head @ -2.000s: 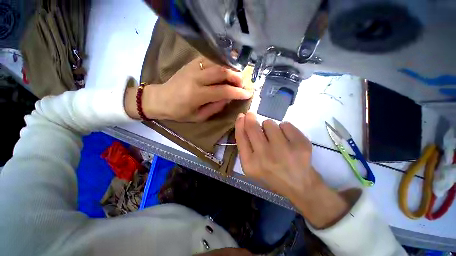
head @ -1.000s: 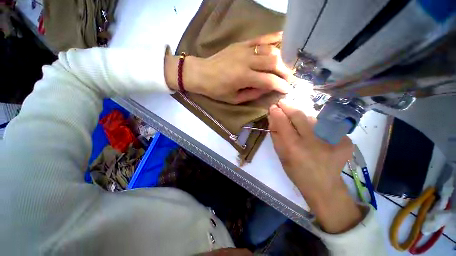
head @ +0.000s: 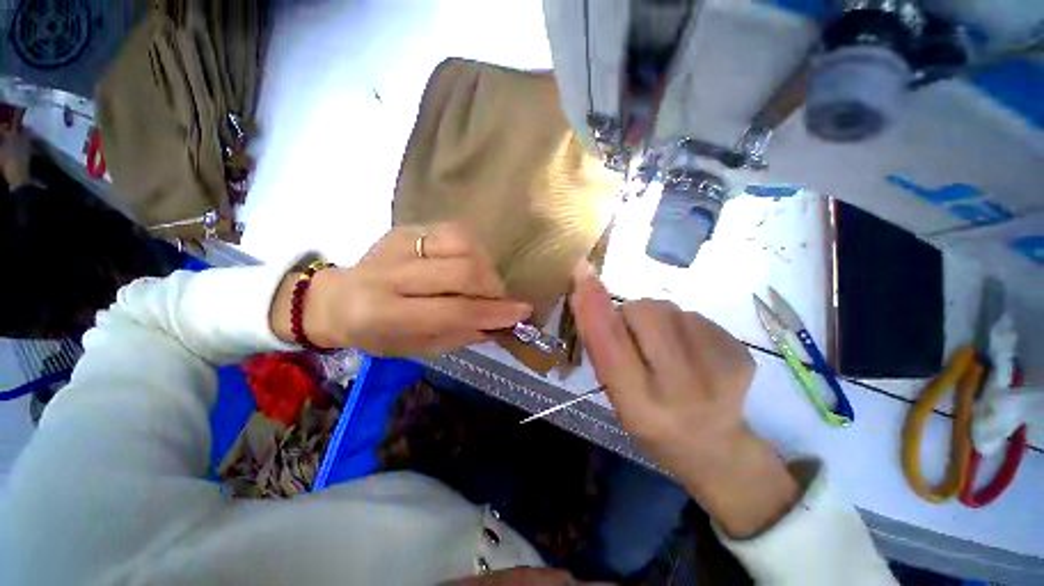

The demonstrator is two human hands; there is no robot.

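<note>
The khaki-brown fabric panel lies on the white table, its right edge at the lit presser foot and needle of the sewing machine. My left hand pinches the panel's near edge beside the metal zipper end. My right hand is at the panel's near right corner, thumb and index finger on its edge, and holds a thin silver rod that points left over the table edge. The fingertips of both hands partly cover the zipper and the corner.
Right of the needle are a grey attachment, thread snips, a flat black rectangle and orange-handled scissors. Brown stacked pieces lie far left. A blue bin with scraps and red cloth is below the table edge.
My left hand has moved from beside the needle down to the zipper end at the panel's near edge. The rod now points down-left past the table edge. The view has shifted.
</note>
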